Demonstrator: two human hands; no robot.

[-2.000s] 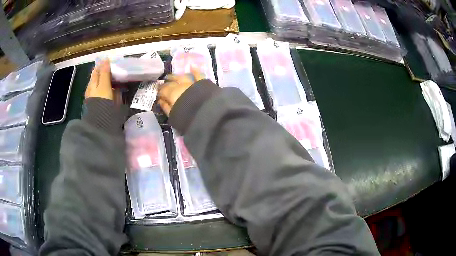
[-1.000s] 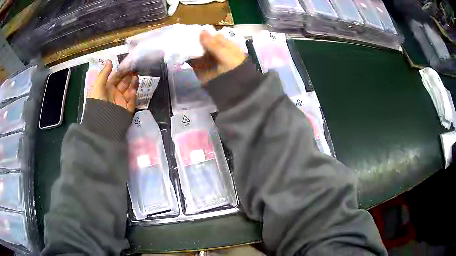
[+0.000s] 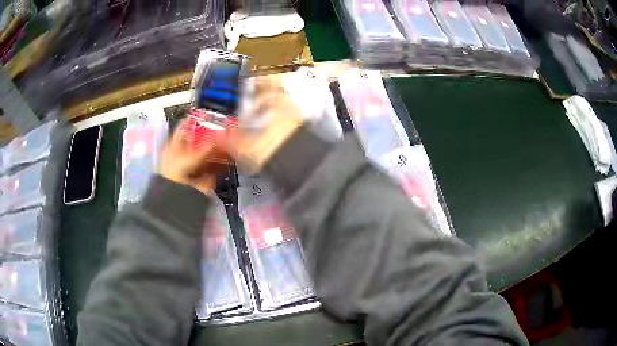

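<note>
A feature phone (image 3: 218, 88) with a dark, blue-tinted screen and a red keypad end is held up above the blister tray, out of its bag. My left hand (image 3: 189, 159) grips its red lower end. My right hand (image 3: 270, 125) is blurred at the phone's right side, with something whitish at its fingers; whether it grips anything is unclear. Bagged phones (image 3: 277, 250) lie in the pockets of the clear blister tray (image 3: 291, 312) beneath my hands and sleeves, which hide part of it.
A smartphone (image 3: 84, 164) lies flat at the left, beside another loaded tray (image 3: 24, 233). A tray stack (image 3: 453, 51) stands at the rear right. A dark tray stack (image 3: 128, 44) is at the rear left. A white cloth or bag (image 3: 587, 134) lies at the right edge.
The whitish bag held up earlier has given way to an unbagged phone, screen showing. My left hand now holds its red end, and my right hand has moved lower and closer to my left.
</note>
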